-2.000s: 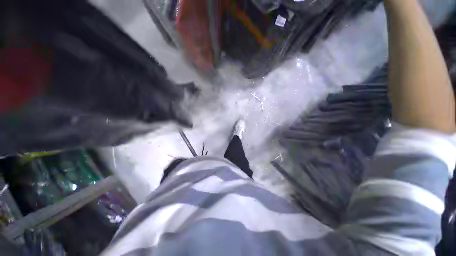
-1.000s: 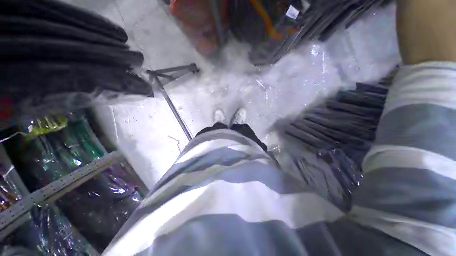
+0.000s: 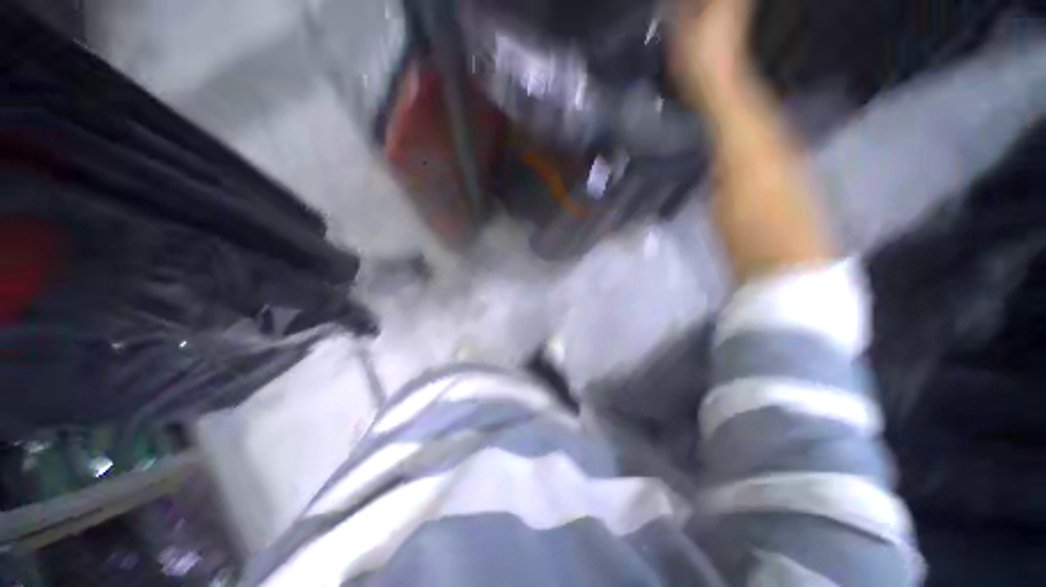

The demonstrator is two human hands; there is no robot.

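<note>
My right hand (image 3: pixel 709 40) is at the top edge, right of centre, blurred, in front of dark bagged garments. Its fingers are cut off or too blurred to tell whether they hold anything. My left hand is not in view. Bagged hanging garments (image 3: pixel 545 120) hang at the top centre, dark under glossy clear film. Beside them is a red garment (image 3: pixel 430 143). An orange stripe and a small white tag (image 3: pixel 598 175) show on the dark ones.
Long dark garments (image 3: pixel 149 241) with a red patch fill the left. A pale shelf board (image 3: pixel 98 500) and green bagged packs (image 3: pixel 98 456) are at lower left. Dark garments (image 3: pixel 975 344) are at the right. Pale floor (image 3: pixel 275 441) lies between.
My right forearm has moved inward from the right edge, and its hand has come into view at the top. The left garments reach further toward the middle, hiding most of the rack foot.
</note>
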